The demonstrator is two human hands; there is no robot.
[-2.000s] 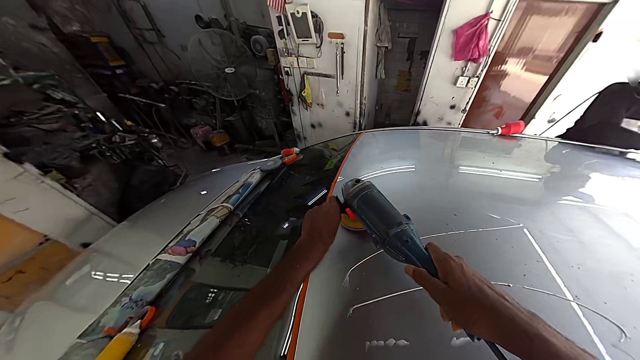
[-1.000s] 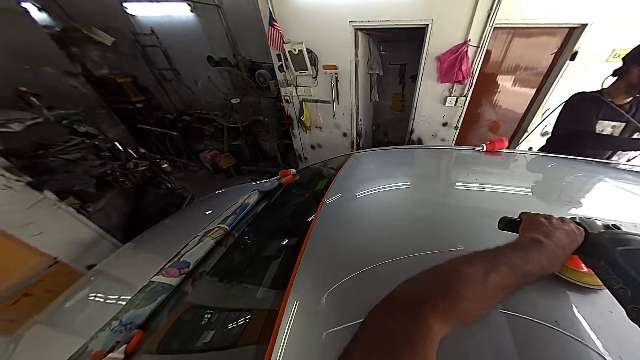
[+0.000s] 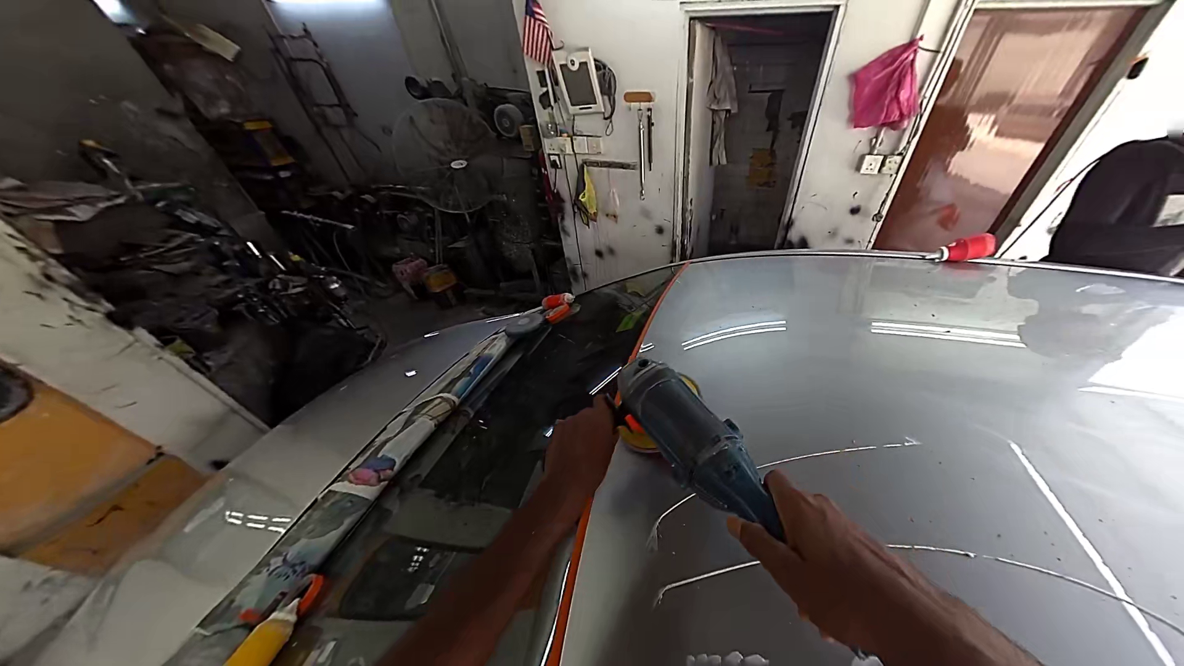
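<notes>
A blue-grey rotary polisher [image 3: 689, 435] lies across the silver car roof [image 3: 832, 388], its round yellow-edged pad [image 3: 640, 438] at the roof's edge beside the windshield. My right hand [image 3: 809, 546] grips the rear of its body. Around the side handle near the head, my left hand [image 3: 581, 446] is closed; the handle is mostly hidden. Orange masking tape [image 3: 575, 573] follows the edge between roof and dark windshield [image 3: 499, 453]. White lines of compound [image 3: 1064, 504] run over the roof at the right and below the polisher.
A rolled patterned cloth [image 3: 407, 435] lies along the windshield's base. Near it are a yellow bottle [image 3: 264, 640] and an orange-capped item [image 3: 557, 307]. A red-handled tool [image 3: 967, 248] rests on the far roof edge. A person in dark clothing [image 3: 1115, 203] is beyond the roof, right. A pedestal fan [image 3: 444, 157] stands behind.
The polisher and my hands have come from the roof's right side to its edge by the windshield. The person beyond the roof has shifted right and is bent lower.
</notes>
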